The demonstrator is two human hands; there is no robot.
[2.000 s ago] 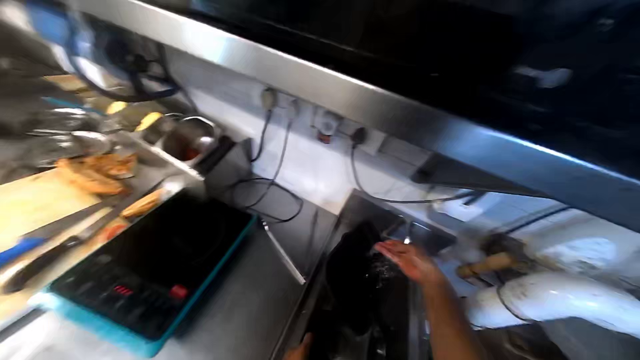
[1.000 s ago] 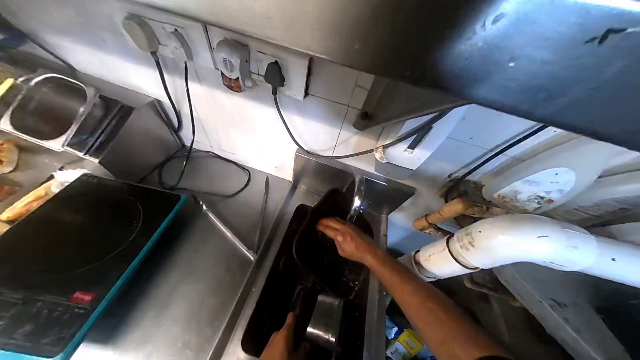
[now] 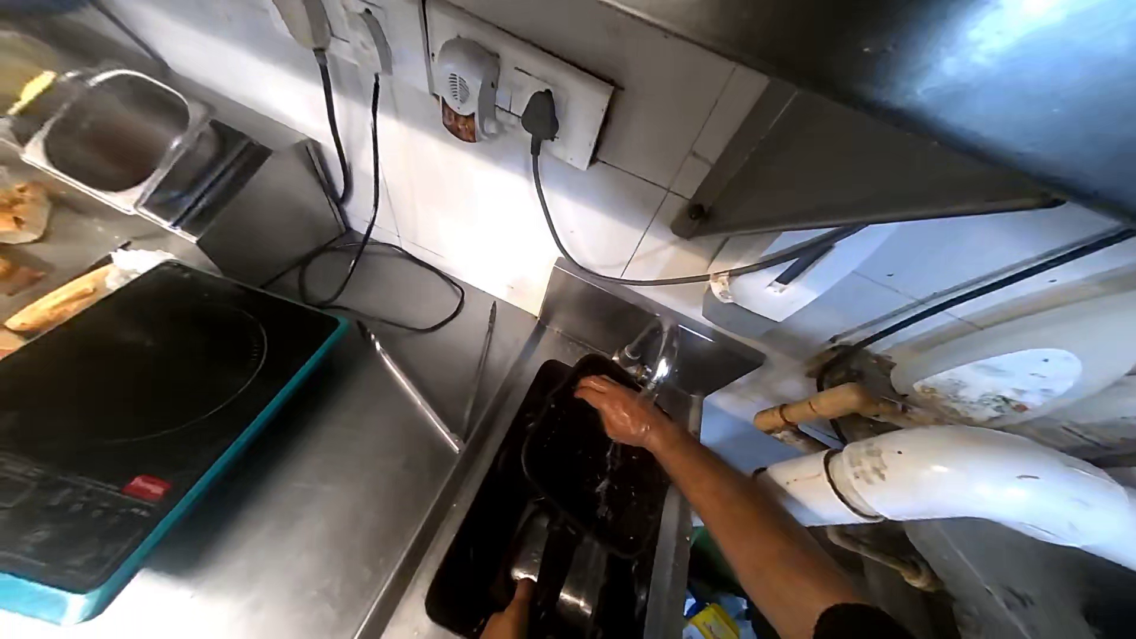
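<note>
A dark square pan (image 3: pixel 590 479) is tilted in a steel sink (image 3: pixel 679 532), with water running into it from a chrome tap (image 3: pixel 661 359). My right hand (image 3: pixel 621 410) is wet and lies against the pan's inner side near the tap, fingers bent inward. Low in the view, my left hand (image 3: pixel 512 612) grips the pan's handle (image 3: pixel 530 550), its thumb on the metal part; most of this hand is cut off by the frame. Beside it in the sink is a shiny metal piece (image 3: pixel 581 586) whose kind I cannot tell.
Left of the sink, an induction cooktop (image 3: pixel 133 355) stands on the steel counter (image 3: pixel 328 497), near a metal tong-like utensil (image 3: pixel 413 386) and a loose black cable (image 3: pixel 382 319). A steel shelf (image 3: pixel 887 80) overhangs the sink. A white pipe (image 3: pixel 958 470) runs at right.
The view has shifted closer over the sink. My right hand, held with its palm up under the water two seconds ago, now lies against the pan's inside.
</note>
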